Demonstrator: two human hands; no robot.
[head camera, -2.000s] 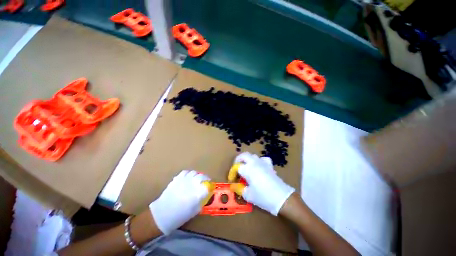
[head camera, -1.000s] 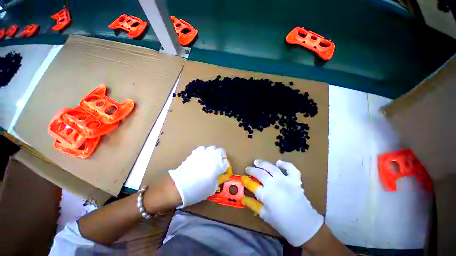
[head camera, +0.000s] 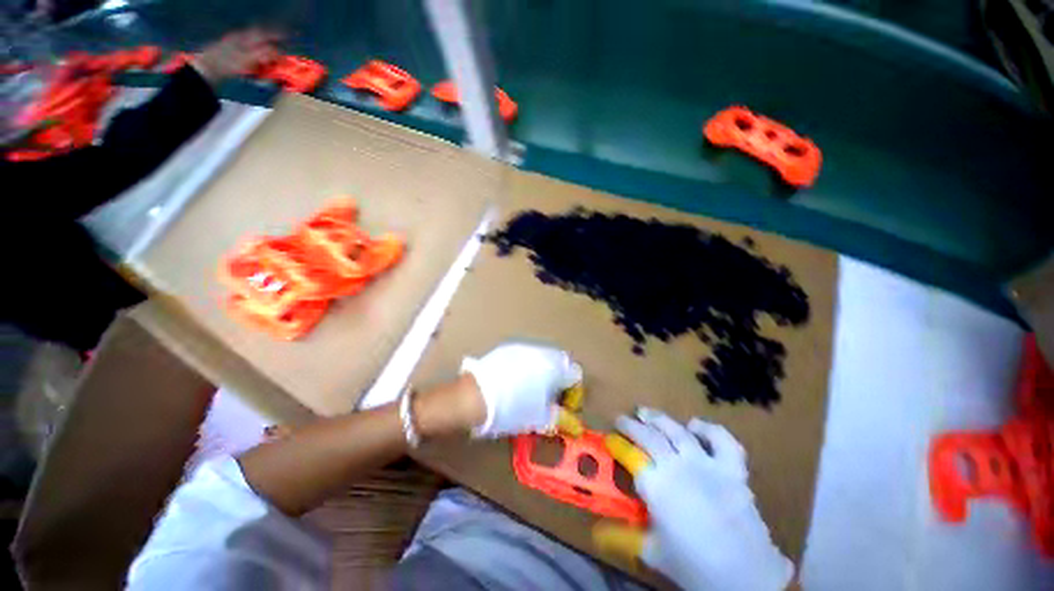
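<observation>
An orange controller shell [head camera: 587, 466] lies on the cardboard work sheet [head camera: 462, 375] close to my body. My left hand [head camera: 529, 390], in a white glove with yellow fingertips, has its fingertips at the shell's upper left edge. My right hand [head camera: 699, 496], gloved the same way, holds the shell's right end between thumb and forefinger. A heap of small black inserts [head camera: 659, 277] lies on the sheet beyond my hands. Whether an insert is between my left fingertips cannot be seen.
A stack of orange shells [head camera: 303, 271] lies on the second cardboard sheet [head camera: 329, 156]. More shells [head camera: 994, 468] are on the white bench at right. Shells sit along the green conveyor belt [head camera: 624, 104], behind a metal post [head camera: 465, 75]. A person's dark sleeve [head camera: 156, 144] reaches in at far left.
The view has swung left, bringing the other person's arm and more shells into sight. The shell under my hands is now tilted and more of it shows.
</observation>
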